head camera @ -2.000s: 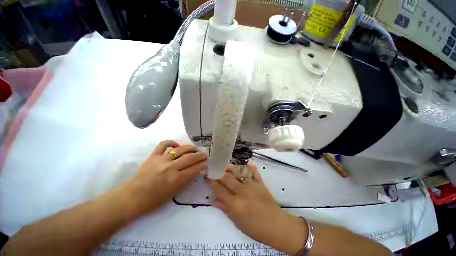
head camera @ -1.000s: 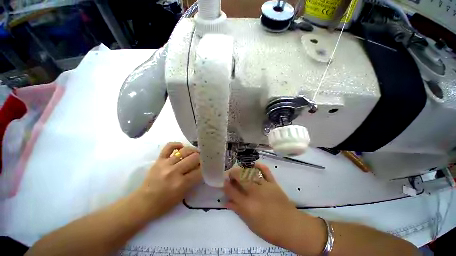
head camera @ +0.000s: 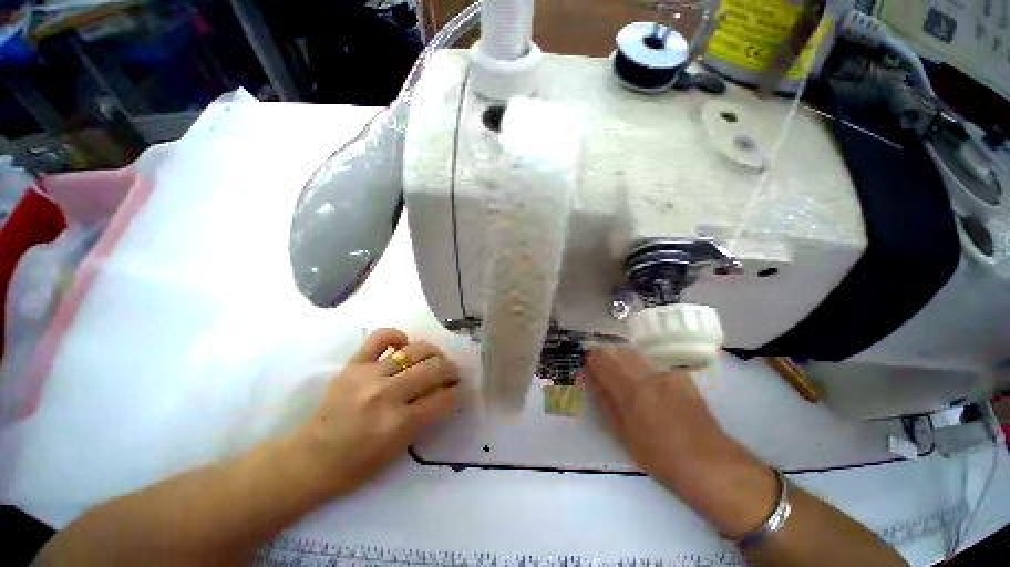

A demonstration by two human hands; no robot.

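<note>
The white sewing machine head (head camera: 620, 188) stands over the white table. My left hand (head camera: 393, 404) lies on the table left of the take-up guard (head camera: 526, 266), fingers curled; I cannot tell whether sheer fabric is under it. My right hand (head camera: 642, 404) reaches in behind and right of the presser foot area (head camera: 563, 363), its fingertips hidden under the machine head, so its grip is not visible. The tan block (head camera: 563, 400) sits bare just in front of the foot.
A grey lamp head (head camera: 349, 210) hangs left of the machine. Sheer fabric with a pink edge (head camera: 94, 271) lies at the far left by red cloth (head camera: 31, 238). A brown stick (head camera: 793, 379) lies under the machine arm. A ruler scale (head camera: 443, 552) runs along the front edge.
My right hand has moved from the front of the tan block to the right and back beneath the tension dial, uncovering the block. My left hand has stayed nearly in place. The camera view has shifted slightly.
</note>
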